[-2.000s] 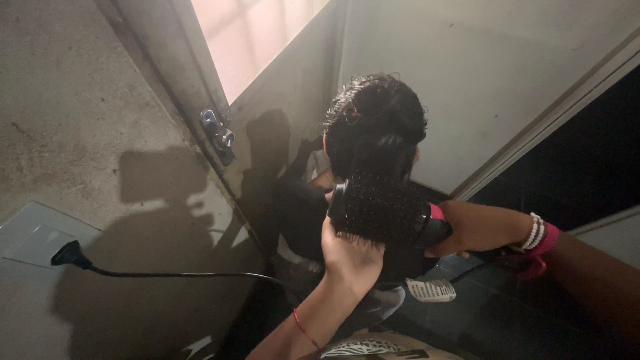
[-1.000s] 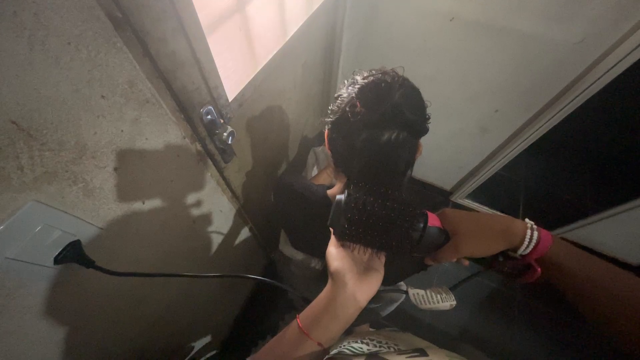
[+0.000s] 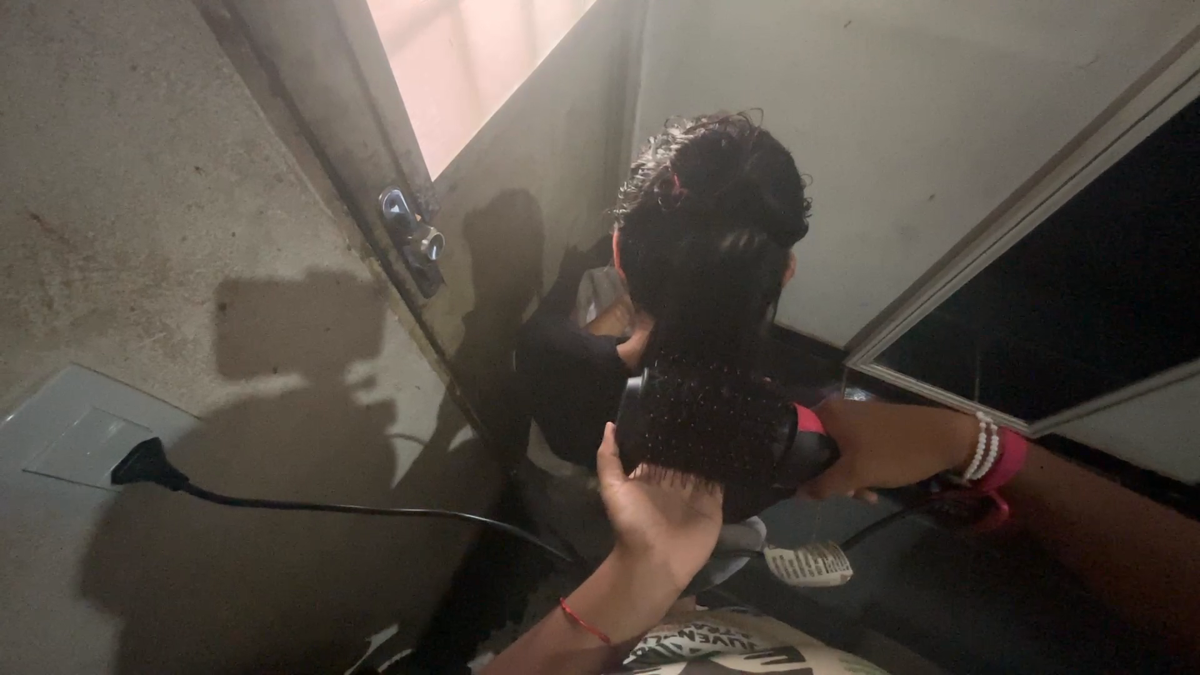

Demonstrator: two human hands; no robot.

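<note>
A person with dark hair (image 3: 712,225) sits facing away, part of the hair gathered up on top. My right hand (image 3: 858,450) grips the handle of a black and pink hot air brush (image 3: 708,422), whose wide bristled head lies across the lower lengths of hair. Just under the bristles is my left hand (image 3: 666,511), palm up, its fingers partly hidden by the brush and hair ends. Whether it holds any hair cannot be told. A tag with writing (image 3: 808,564) hangs on the brush's cord below my right hand.
At left a black plug (image 3: 150,464) sits in a wall socket plate (image 3: 70,427), its cord running right towards my left forearm. A door with a metal knob (image 3: 429,246) stands beyond it. A white-framed dark opening (image 3: 1078,272) is at right.
The brush and both hands have moved a little down the hair, away from the person's head. My right hand keeps its grip on the handle.
</note>
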